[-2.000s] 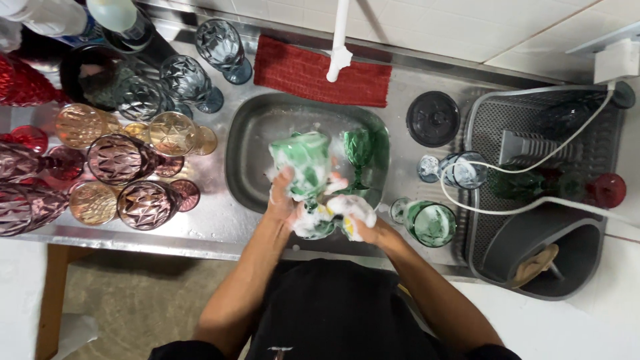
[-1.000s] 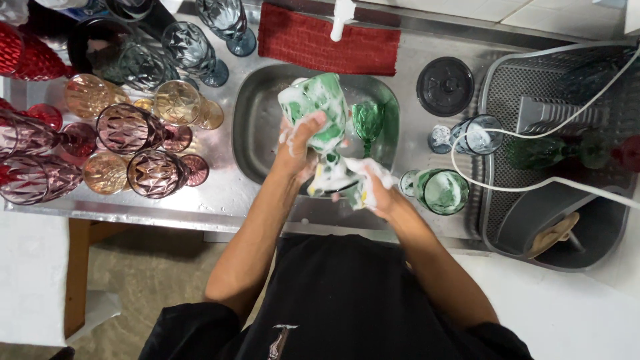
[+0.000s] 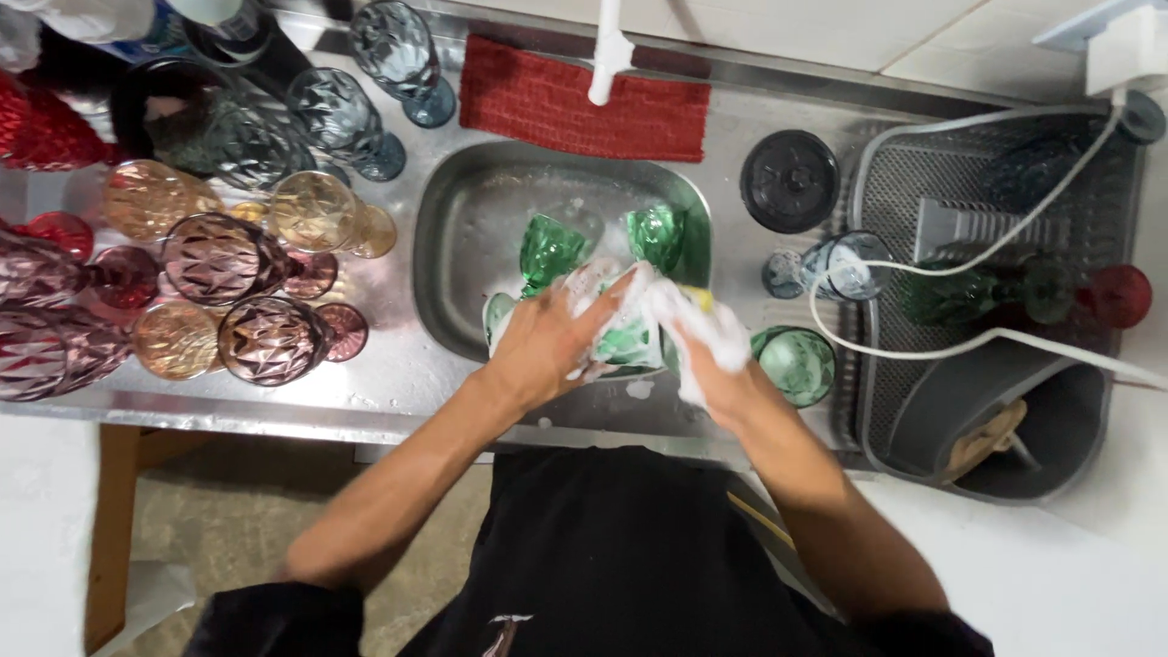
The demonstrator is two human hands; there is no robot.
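Over the near part of the steel sink (image 3: 447, 246), my left hand (image 3: 545, 342) grips a soapy green glass goblet (image 3: 625, 336). My right hand (image 3: 712, 351), thick with foam, presses a sponge with a yellow edge (image 3: 698, 297) against the goblet's right side; foam hides most of the sponge. Two more green glasses, one left (image 3: 550, 248) and one right (image 3: 655, 235), lie in the sink behind my hands. Part of another pale green glass (image 3: 498, 315) shows beside my left hand. A soapy green goblet (image 3: 794, 365) stands on the counter right of the sink.
Amber (image 3: 315, 212), purple (image 3: 274, 339), red and blue-grey goblets crowd the left counter. Behind the sink are a red cloth (image 3: 584, 105) and a white faucet (image 3: 604, 68). Rightward are a black lid (image 3: 789, 181), a blue-grey goblet (image 3: 849, 265), a grey dish rack (image 3: 876, 182) and a white cable (image 3: 912, 351).
The green goblet in my left hand has tipped and come down lower, toward my right hand. One second ago it was held up over the sink's middle. A green glass now shows behind my left hand.
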